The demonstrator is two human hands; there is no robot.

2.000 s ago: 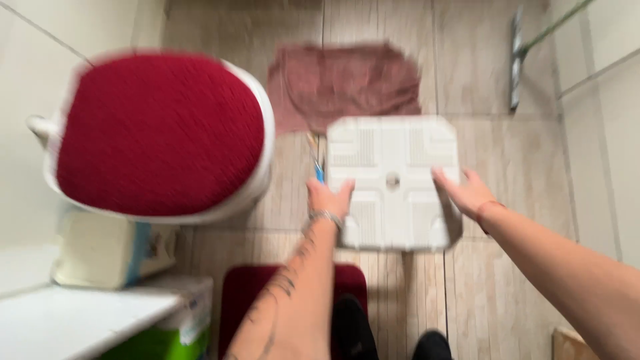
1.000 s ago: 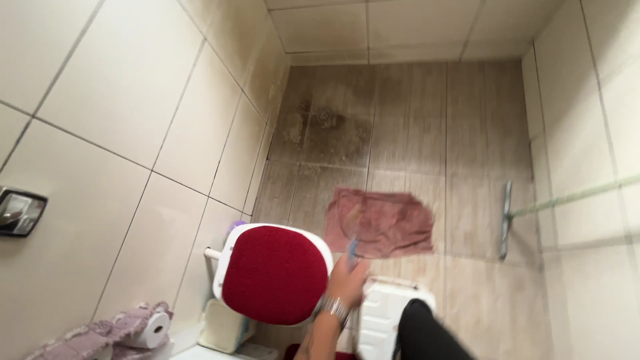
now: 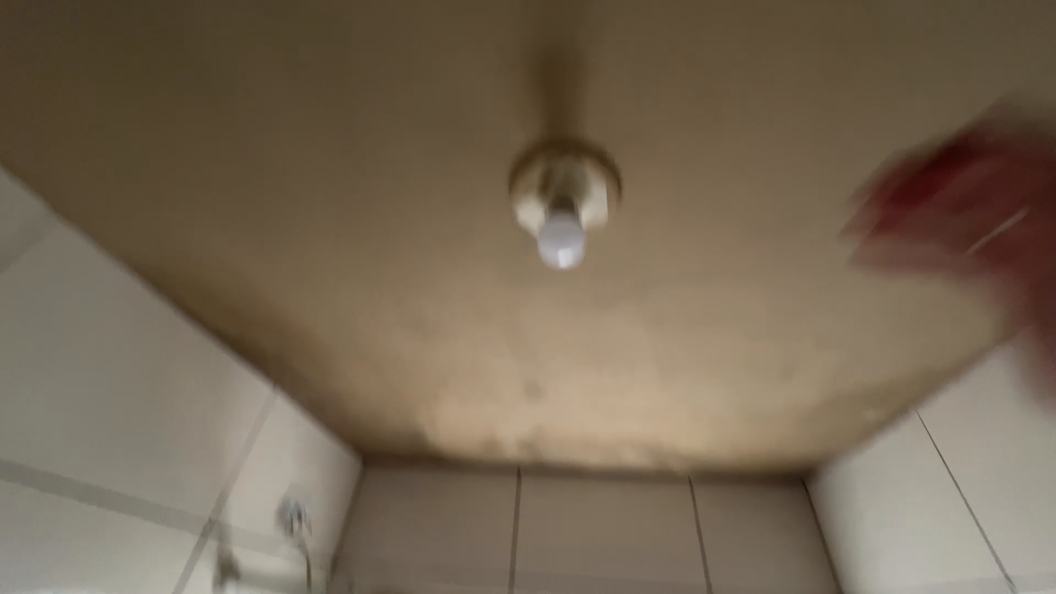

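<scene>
A white light bulb [image 3: 563, 240] sits in a round pale holder [image 3: 566, 183] on the stained ceiling, unlit as far as the view shows. At the right edge a reddish, strongly blurred shape is raised near the ceiling. It looks like my right hand [image 3: 949, 202], apart from the bulb; the blur hides its fingers and anything it may hold. My left hand is outside the view.
Pale tiled walls meet the brownish, stained ceiling [image 3: 536, 355] on the left, far side and right. A small shiny fitting [image 3: 294, 516] with a cord or hose below it is on the left, blurred.
The view has swung from the floor up to the ceiling. The toilet, white stool and pink cloth are out of sight. A blurred hand-like shape now shows at the right.
</scene>
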